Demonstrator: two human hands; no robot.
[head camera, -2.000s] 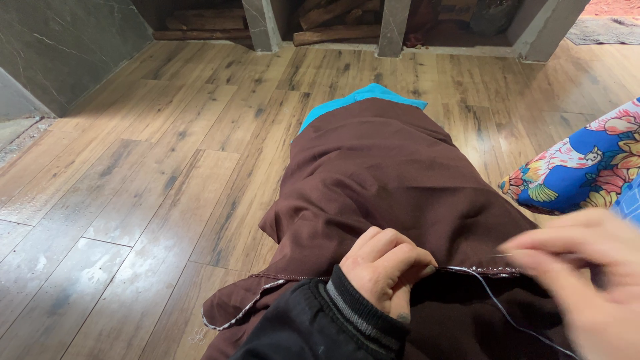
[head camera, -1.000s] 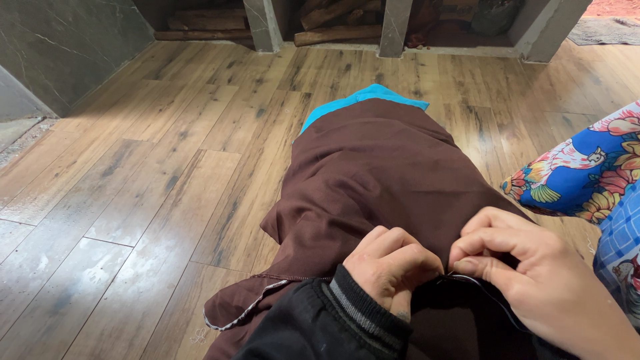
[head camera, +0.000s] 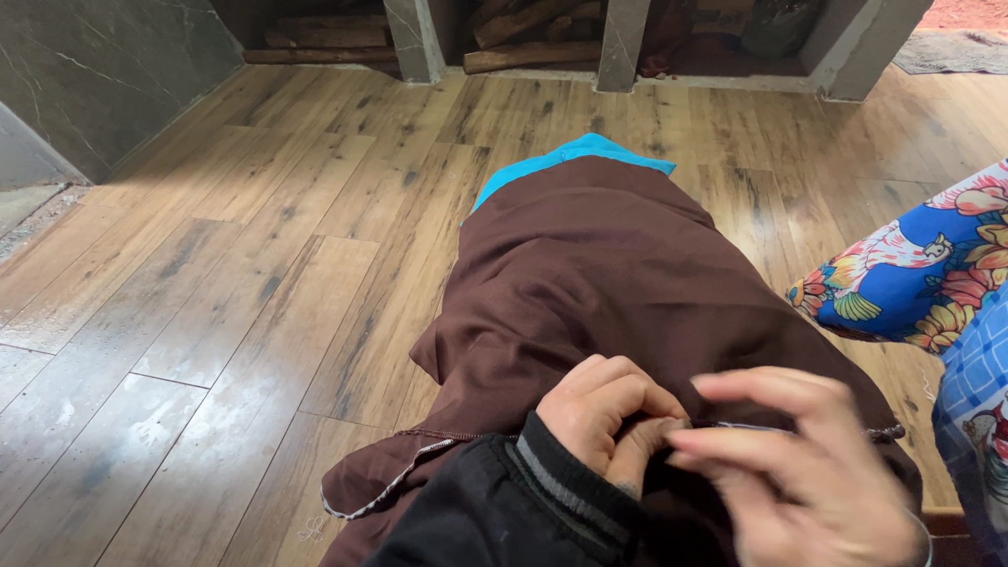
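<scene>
Brown cloth (head camera: 583, 260) with a white overcast edge lies over my lap, and bright blue fabric (head camera: 575, 151) shows at its far end. My left hand (head camera: 614, 417), in a black sleeve with a grey-striped cuff, pinches the cloth's edge between thumb and fingers. Just to its right is my right hand (head camera: 795, 465), blurred, its thumb and index finger apart near the left fingertips. Pale thread (head camera: 752, 426) runs along the edge behind the right fingers. No needle can be made out.
Wood-plank flooring (head camera: 260, 315) surrounds the cloth. Firewood (head camera: 535, 55) lies in stone-faced compartments at the back. On the right hangs colourful fabric with birds and flowers (head camera: 906, 268). A grey mat (head camera: 953, 52) is at the far right.
My right hand first came in to the cloth's edge beside my left fingers, then its fingers spread apart there. My left hand has kept its hold on the cloth.
</scene>
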